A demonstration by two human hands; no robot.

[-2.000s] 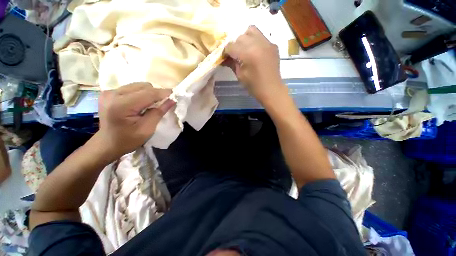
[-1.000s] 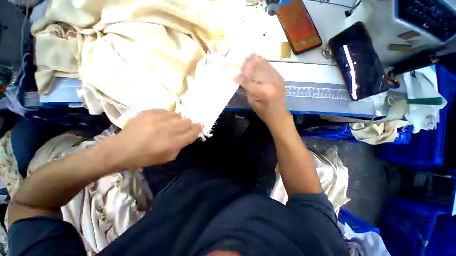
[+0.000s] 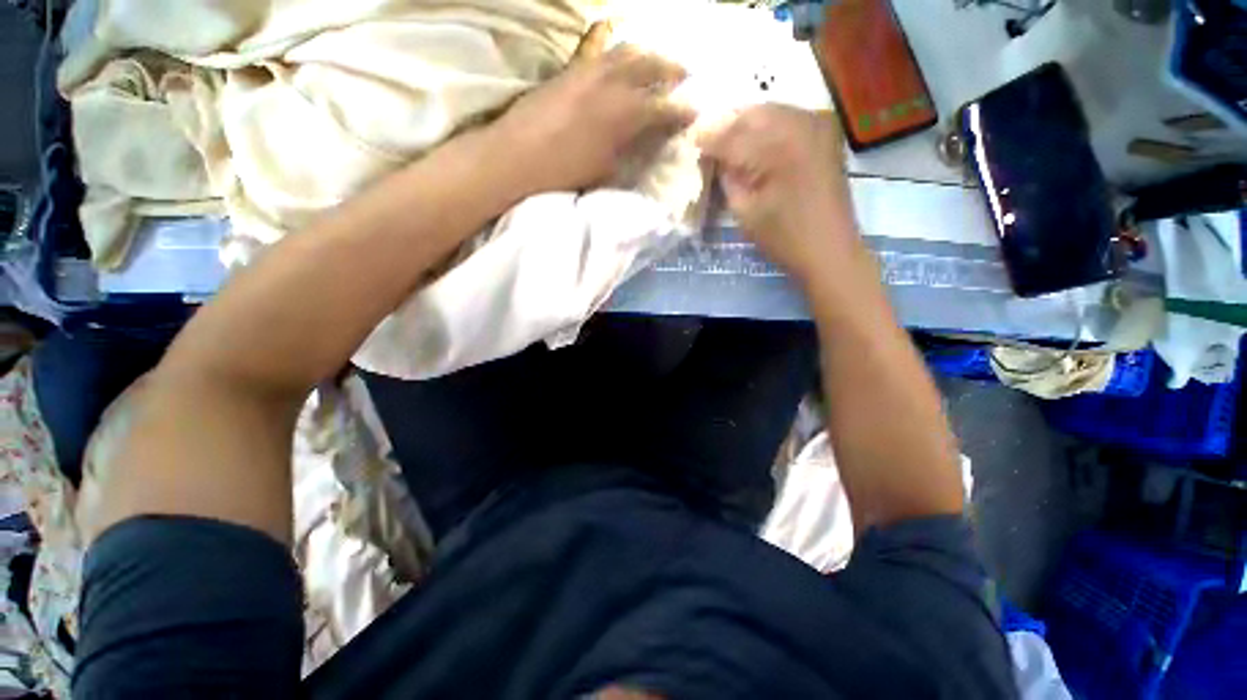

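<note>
The cream garment piece (image 3: 369, 116) lies heaped on the left of the table. A whiter part of the cloth (image 3: 506, 280) hangs over the table's front edge. My left hand (image 3: 588, 116) is on the cloth near the table's bright middle; its fingers are blurred and hold the cloth's edge. My right hand (image 3: 780, 171) is close to its right, with fingers curled at the same cloth edge, also blurred. What lies between the fingertips is overexposed and hard to tell.
An orange-screened phone (image 3: 875, 75) and a glossy black device (image 3: 1042, 178) lie to the right. A table ruler (image 3: 944, 268) runs along the front edge. Cream scraps (image 3: 1053, 369) hang at the right end. Blue crates (image 3: 1135, 588) stand on the floor. Pale cloth (image 3: 342, 527) lies beside my lap.
My left hand has moved up and right from the front edge, close to my right hand. My right hand has moved slightly up and right. The white cloth now droops over the edge below my left forearm.
</note>
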